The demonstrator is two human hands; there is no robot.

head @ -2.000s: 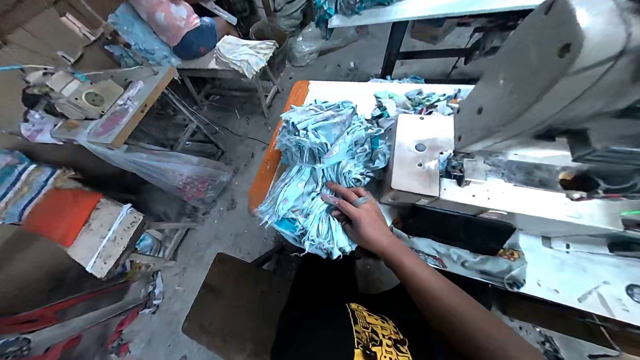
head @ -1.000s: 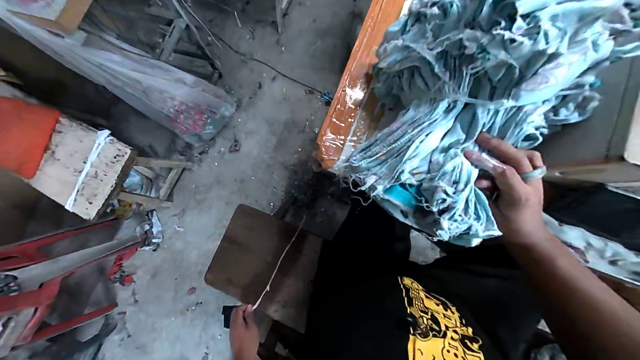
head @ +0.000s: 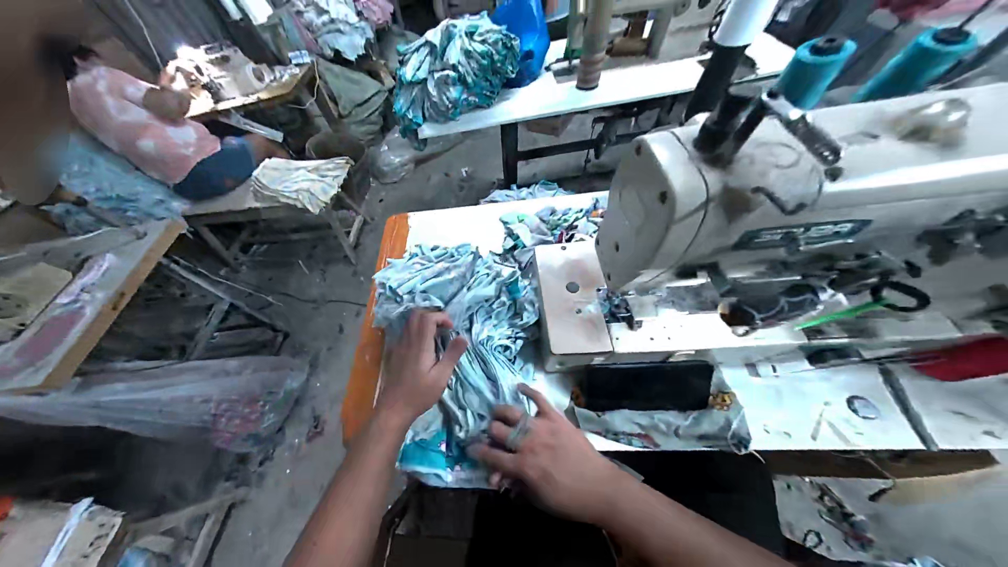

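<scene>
A bundle of light blue fabric pieces lies on the white sewing table, left of the industrial sewing machine. My left hand rests on the bundle's left side, fingers spread, with some fingertips against the cloth. Lower right, my right hand, with a ring on one finger, touches the gathered lower part of the bundle; its fingers are partly curled and blurred, so whether cloth is pinched is unclear. Teal cloth shows at the bundle's bottom edge.
Fabric scraps lie behind the bundle. A black phone-like object sits before the machine, near green-handled snips. Teal thread cones stand above. Another person sits at a machine, back left. A second table holds more cloth.
My left hand, low beside the stool and holding a thin strand a second ago, is now on the bundle. My right hand remains at the bundle. The view has swung up.
</scene>
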